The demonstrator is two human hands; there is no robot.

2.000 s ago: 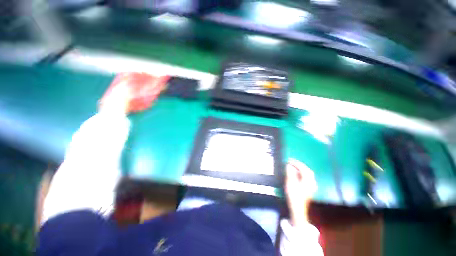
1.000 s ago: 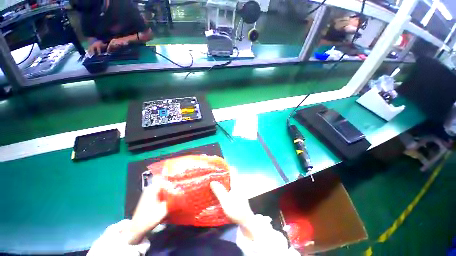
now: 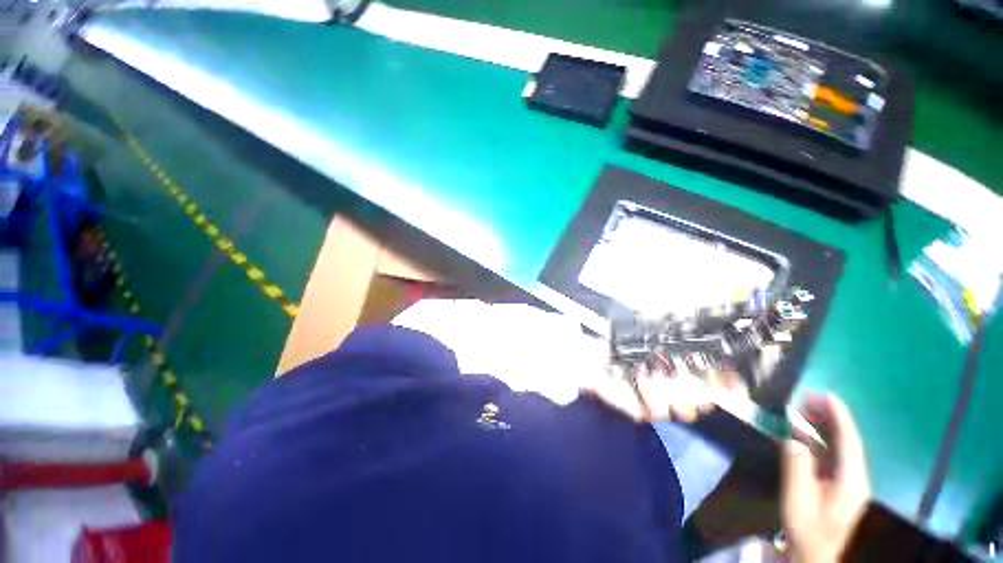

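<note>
My left hand holds a circuit board, blurred and tilted, over the near edge of the device housing. The shallow housing lies on a flat black foam pad; glare whitens its inside. My right hand is just right of the board, by the bench's near edge, thumb and fingers raised. A small pale and greenish shape shows by its fingertips; blur hides whether it is held.
A second unit sits on a thick black foam stack. A black screw tray lies left of it. Thin dark tweezers and shiny clear plastic lie right. An open cardboard box stands below the bench edge.
The view has swung left. The red bubble bag is out of my hands and not clearly seen. The board is now in my left hand, and the housing on the pad is uncovered.
</note>
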